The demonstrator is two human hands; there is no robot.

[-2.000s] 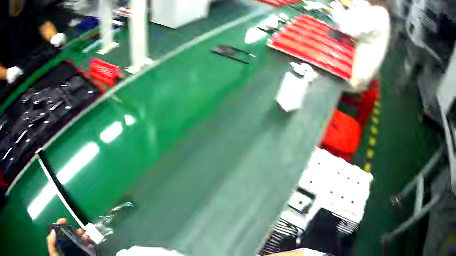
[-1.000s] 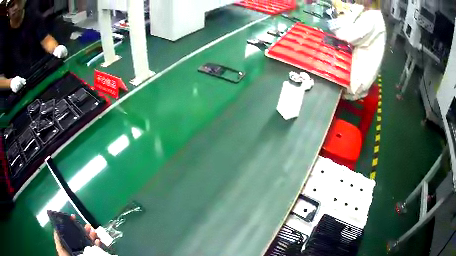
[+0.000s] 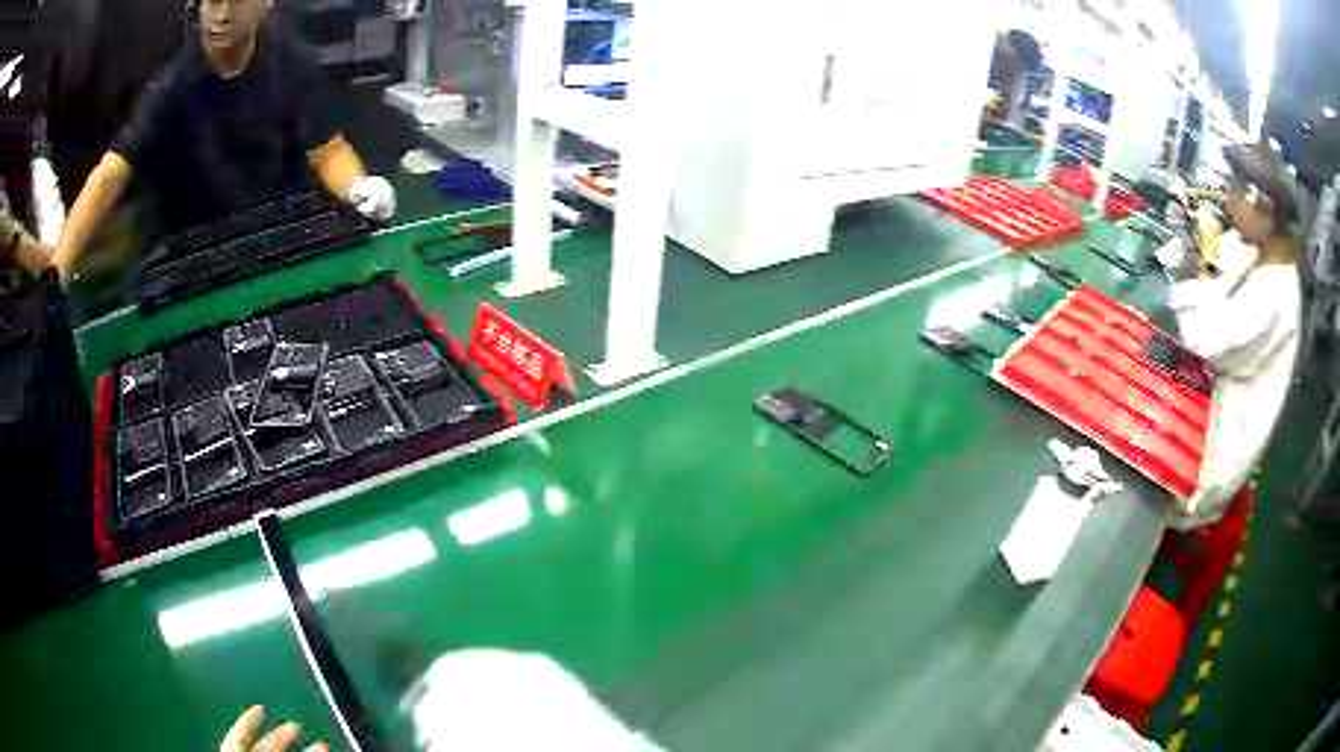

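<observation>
A phone mid-frame point(image 3: 826, 428) lies flat on the glossy green conveyor, with an open window at its near end. My left hand point(image 3: 268, 735) looks bare; only a few fingertips show at the bottom edge, and whether it holds anything is hidden. My right hand point(image 3: 522, 710), in a white glove, is blurred and cut off by the bottom edge, right of the black-and-white stop bar point(image 3: 312, 632). Its fingers cannot be made out. Both hands are far nearer than the phone frame on the belt.
A filled reject tray point(image 3: 304, 473) stands left behind the belt rim, beside a red sign point(image 3: 517, 356). A person in dark clothes handles a black tray point(image 3: 253, 253). A white bottle point(image 3: 1040, 532) and red tray point(image 3: 1099, 385) are at right, near a person in white. White posts stand behind the belt.
The view has swung up and left. The dark phone frame seen in my left hand is out of sight. My gloved right hand has moved right, away from the left hand.
</observation>
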